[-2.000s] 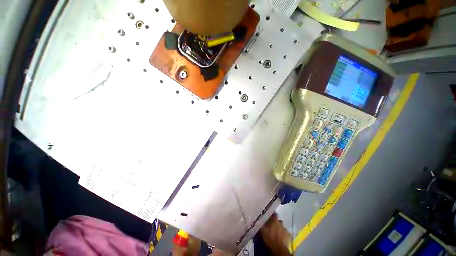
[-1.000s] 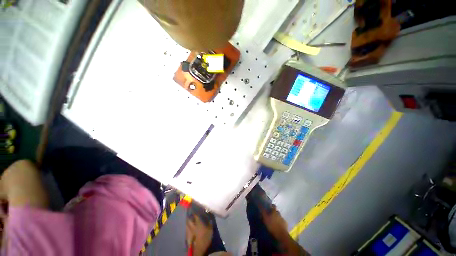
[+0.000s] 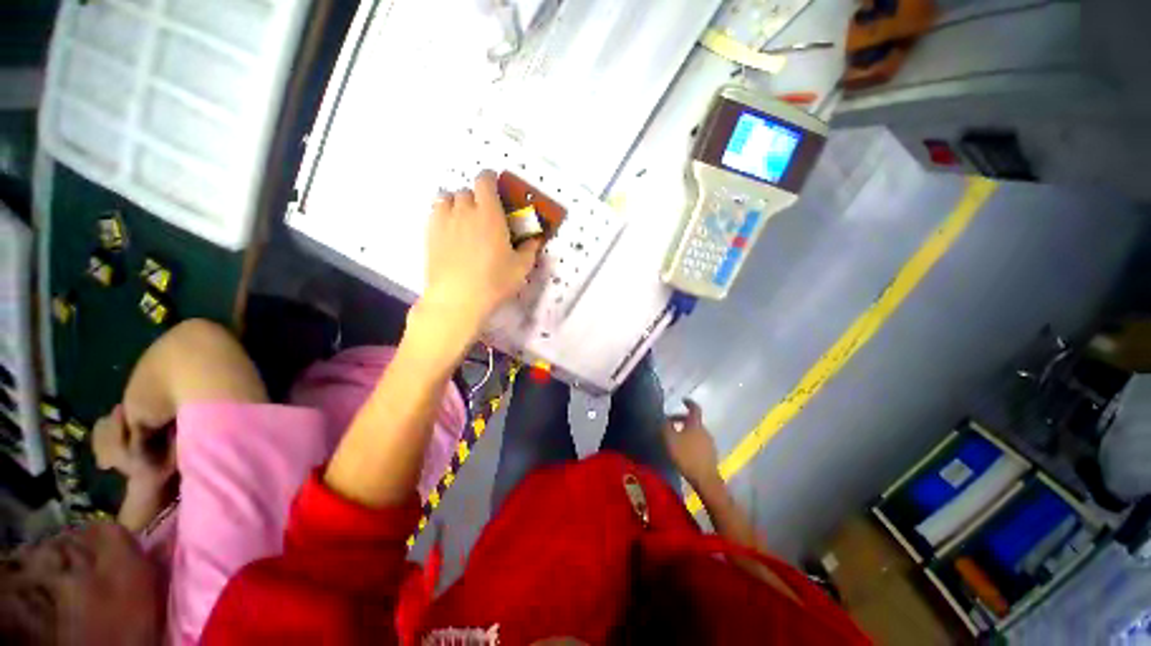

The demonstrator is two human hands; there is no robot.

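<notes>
My left hand (image 3: 473, 249) reaches over the orange-brown fixture (image 3: 545, 202) on the perforated plate (image 3: 583, 246). Its fingers and thumb close around the small watch module with a pale yellow tab (image 3: 524, 225) at the fixture; the hand hides most of the module and the fixture's left side. My right hand (image 3: 687, 439) hangs low beside my leg, empty, with fingers apart. The beige teach pendant (image 3: 726, 202) lies at the table's right side, its blue screen lit.
A person in pink sits at the left beside a green bench (image 3: 189, 234) with several small black-yellow parts and a white tray (image 3: 177, 114). Brown jigs (image 3: 884, 38) are at the upper right. A grey machine housing (image 3: 997, 88), yellow floor line (image 3: 846, 347) and blue-lined crates (image 3: 959, 486) lie right.
The view has pulled back and now shows my red sleeves and body. My left hand has come onto the watch module at the fixture. The large tan-brown shape above it is gone from view.
</notes>
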